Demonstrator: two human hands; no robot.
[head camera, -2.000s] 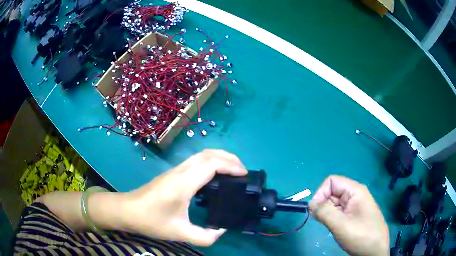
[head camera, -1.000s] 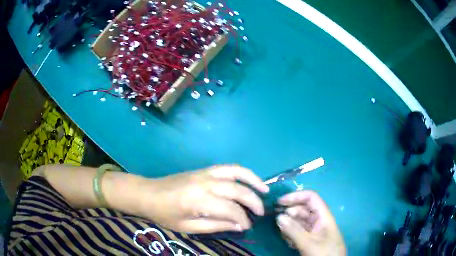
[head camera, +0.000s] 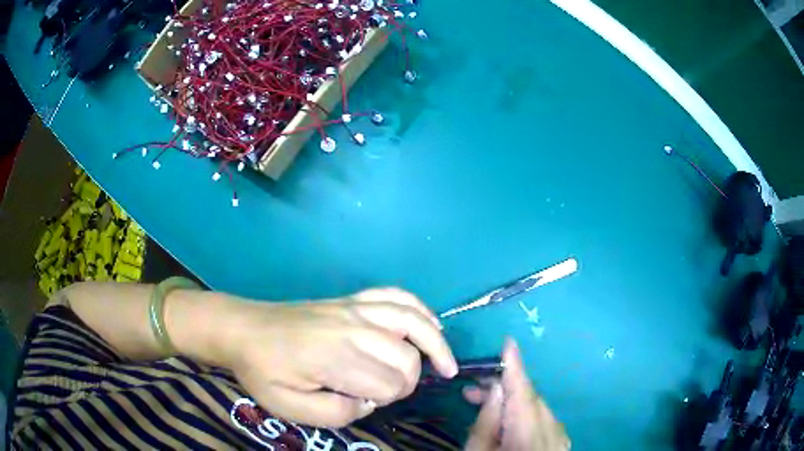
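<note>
My left hand (head camera: 331, 357) is curled palm-down around a black motor unit, whose body is mostly hidden under the hand and against the striped clothing. Its thin black shaft tube (head camera: 479, 367) points right from under my left fingers. My right hand (head camera: 520, 410) is at the tube's end, with a fingertip touching or right beside it. A thin dark line runs down over the right fingers, perhaps the lead wire; whether they pinch it is unclear. Slim tweezers (head camera: 511, 291) with a pale end lie on the bench just beyond the hands.
A brown cardboard tray (head camera: 322, 106) heaped with red lead wires (head camera: 256, 75) stands at the upper left. Black units lie at the top left (head camera: 93, 40) and along the right (head camera: 743, 216). A carton of yellow parts (head camera: 93, 238) is at the lower left. A white strip (head camera: 652, 70) edges the bench.
The view has shifted, so the tray sits higher. The black unit, plainly seen two seconds ago, is now lower and mostly covered by my left hand. My right hand has moved left with it.
</note>
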